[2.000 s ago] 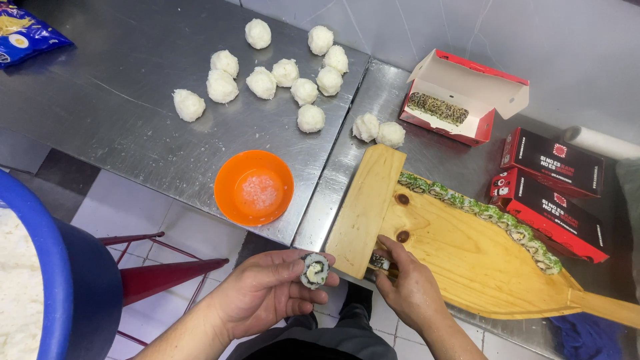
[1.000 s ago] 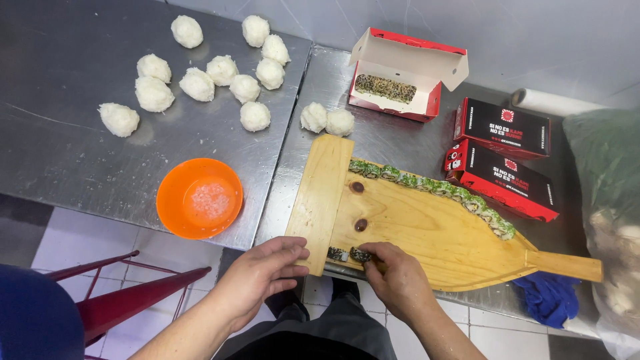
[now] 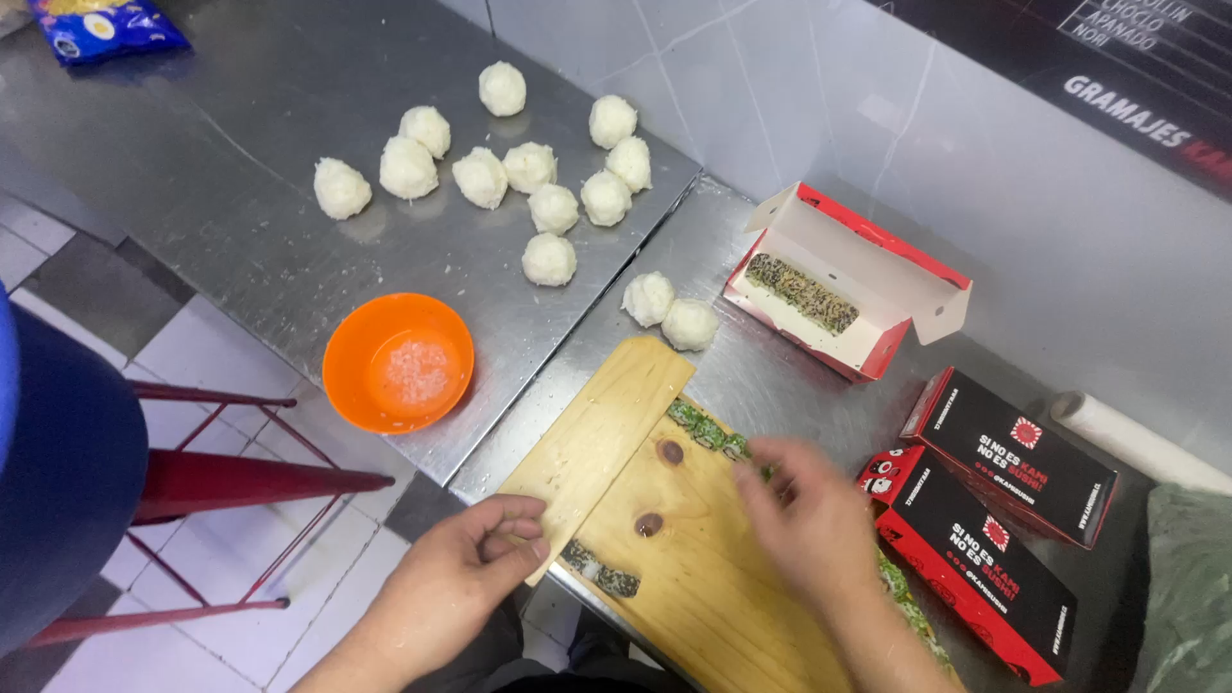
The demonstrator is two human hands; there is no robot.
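My left hand (image 3: pixel 481 568) rests by the lower end of the raised crosspiece of a wooden serving board (image 3: pixel 712 558), fingers loosely curled. Right of it, sesame-coated sushi pieces (image 3: pixel 602 570) lie along the board's near edge. My right hand (image 3: pixel 804 525), slightly blurred, is over the row of green-topped sushi pieces (image 3: pixel 707 428) at the far edge and covers part of it. Whether its fingers hold a piece is hidden. Several rice balls (image 3: pixel 553 209) lie on the steel table; two more (image 3: pixel 690 324) sit just beyond the board.
An orange bowl (image 3: pixel 361 385) with water and rice stands at left. An opened box (image 3: pixel 885 279) holds a sesame roll; two closed boxes (image 3: pixel 1011 563) lie at right beside a white roll (image 3: pixel 1136 433). A blue tub (image 3: pixel 67 481) and red stool legs (image 3: pixel 260 484) are at the left.
My left hand held a sushi piece two seconds ago and now does not. My right hand has moved from the sesame pieces at the near edge to the green row at the far edge.
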